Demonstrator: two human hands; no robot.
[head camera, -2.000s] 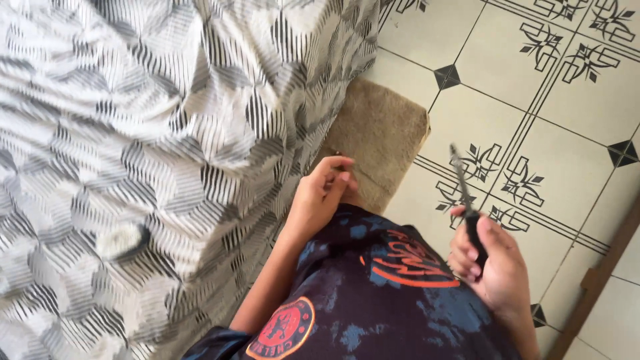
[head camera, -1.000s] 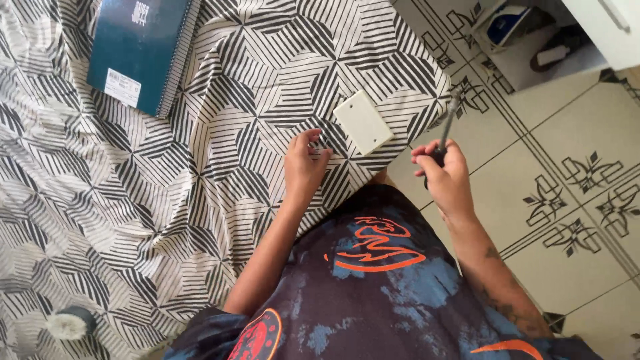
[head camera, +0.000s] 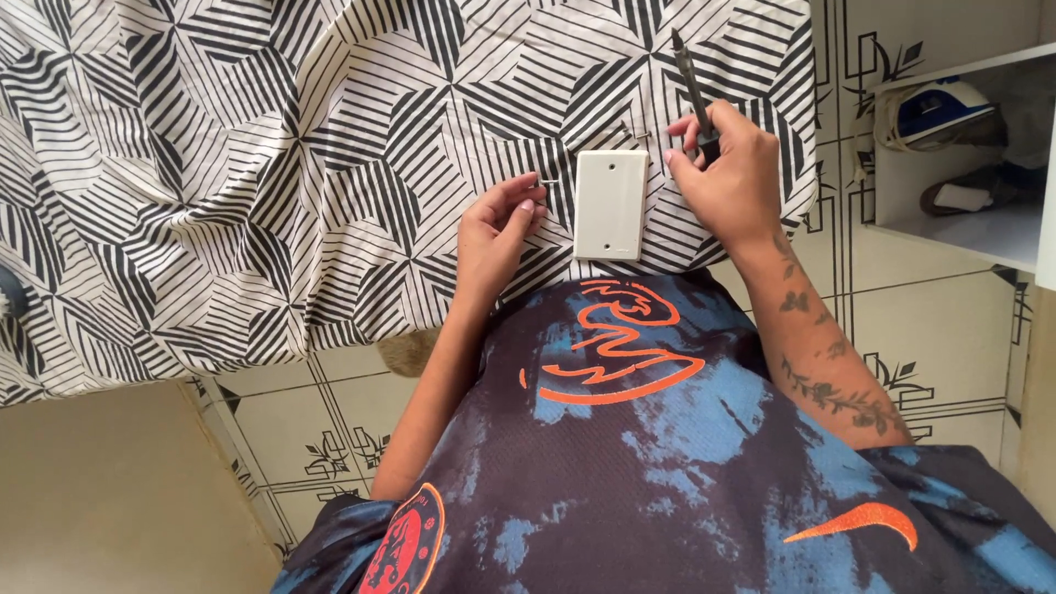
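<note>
A white rectangular blank wall plate (head camera: 610, 205) with two screw holes lies on the patterned cloth, between my hands. My left hand (head camera: 499, 235) is just left of it, its fingertips pinching a small screw (head camera: 548, 181). In my right hand (head camera: 730, 169), above and right of the plate, is a dark screwdriver (head camera: 691, 81), its tip pointing up and away from me. Loose screws (head camera: 635, 132) rest on the cloth just beyond the plate's far edge.
The black-and-white cloth (head camera: 363, 165) covers a raised surface. At the right, an open white shelf or drawer (head camera: 957, 239) holds a blue-and-white clothes iron (head camera: 945, 111) and a dark item. Tiled floor (head camera: 891, 305) shows beside the cloth.
The view has swung from the floor side to the cloth and the plate. My right hand with the screwdriver is now over the cloth; one second ago it was off the cloth's edge.
</note>
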